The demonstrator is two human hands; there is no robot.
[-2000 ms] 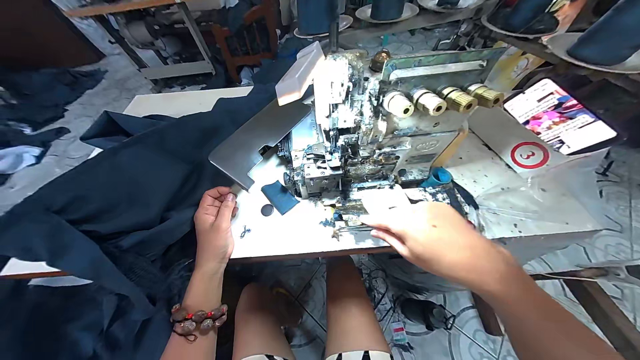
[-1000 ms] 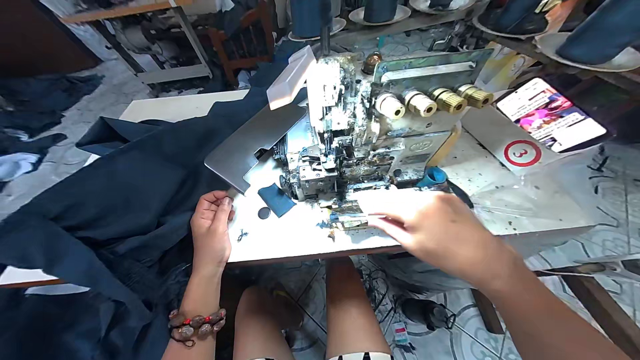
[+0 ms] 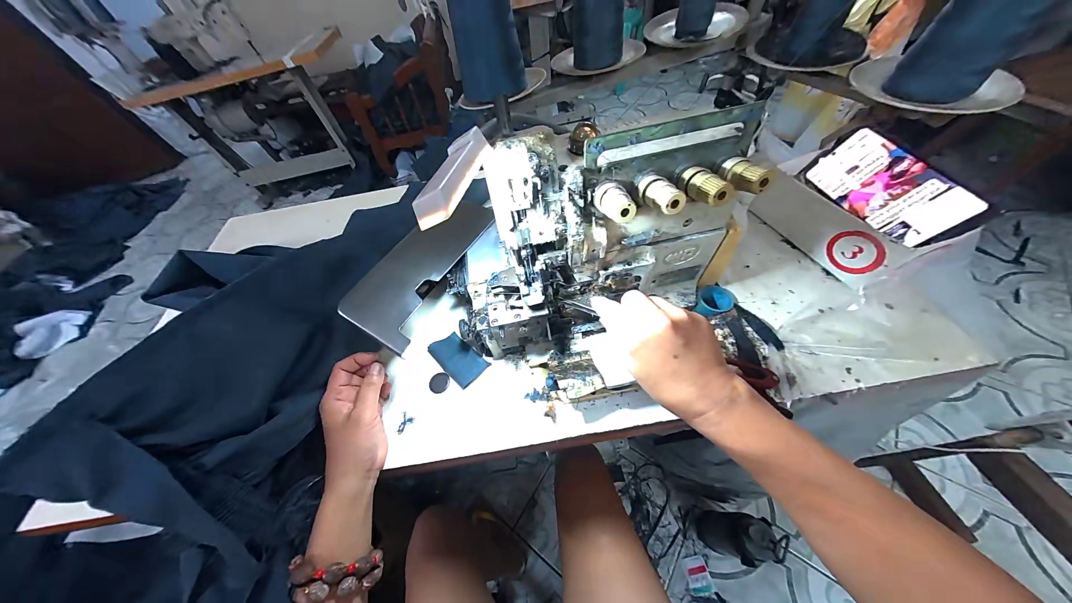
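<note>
An overlock sewing machine (image 3: 536, 276) stands on the white table, its looper area exposed at the front. My right hand (image 3: 674, 356) is at the machine's front, its fingers closed on a thin metal tool, perhaps tweezers (image 3: 579, 308), that points in among the loopers. My left hand (image 3: 356, 402) rests at the table's left front edge beside the corner of a grey metal plate (image 3: 402, 285); whether its fingers grip anything is unclear. A small dark blue fabric piece (image 3: 459, 360) and a dark round disc (image 3: 439, 383) lie between that hand and the machine.
Dark blue fabric (image 3: 226, 360) covers the left side and hangs down. Right of the machine are red-handled scissors (image 3: 754, 374), a blue cup-like thing (image 3: 714, 300), clear plastic and a lit phone (image 3: 896, 188) on a box. Thread cones (image 3: 599, 33) stand behind.
My right hand has shifted slightly at the machine's front, and the thin tool now shows between its fingers and the loopers. My left hand stays near the plate's corner.
</note>
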